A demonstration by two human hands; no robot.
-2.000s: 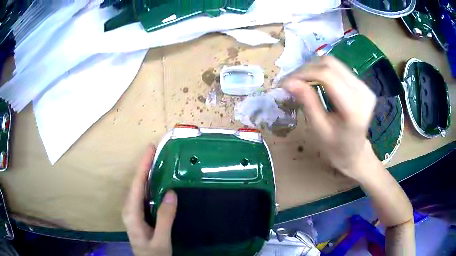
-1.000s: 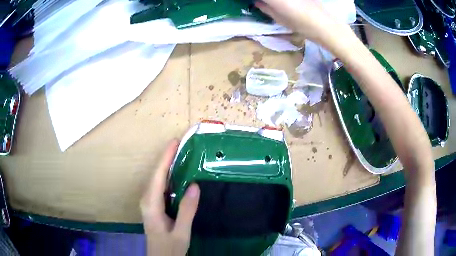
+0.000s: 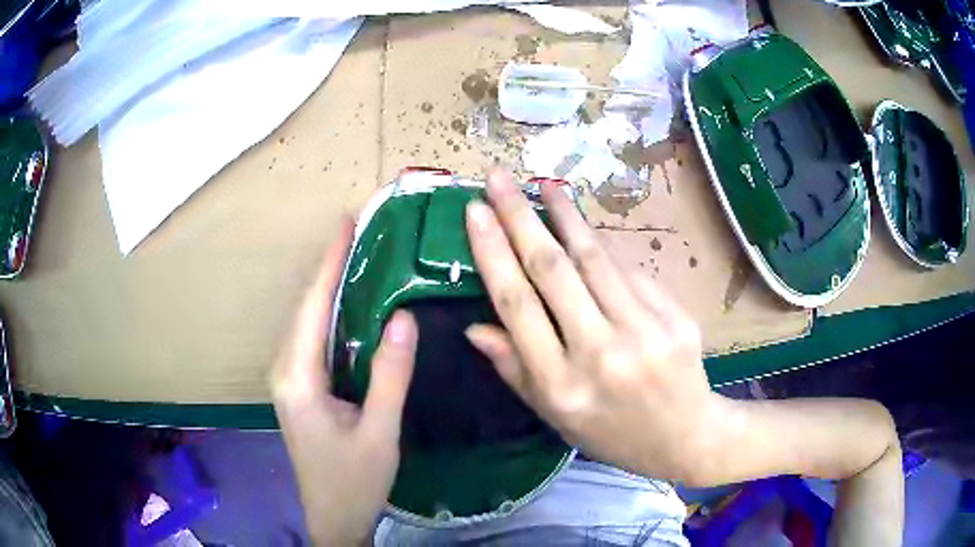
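Note:
A glossy green car body shell lies at the bench's near edge, tail pointing away, with a dark recess. My left hand grips its left side, thumb over the recess edge. A green trunk lid sits on the tail, over the place of the two holes. My right hand lies flat across the lid's right part, fingers extended, and hides that part. The clear glue dish is beyond the tail, with a thin stick resting across it.
Crumpled tissue lies beside the dish. White sheets cover the far left. Another green body with its lid fitted stands at right, with a smaller dark-recessed green part beside it. More green bodies show at the left edge.
My right hand has come back from the far green pile onto the tail. A lid now covers the holes. The stick, in my right hand two seconds ago, lies on the dish.

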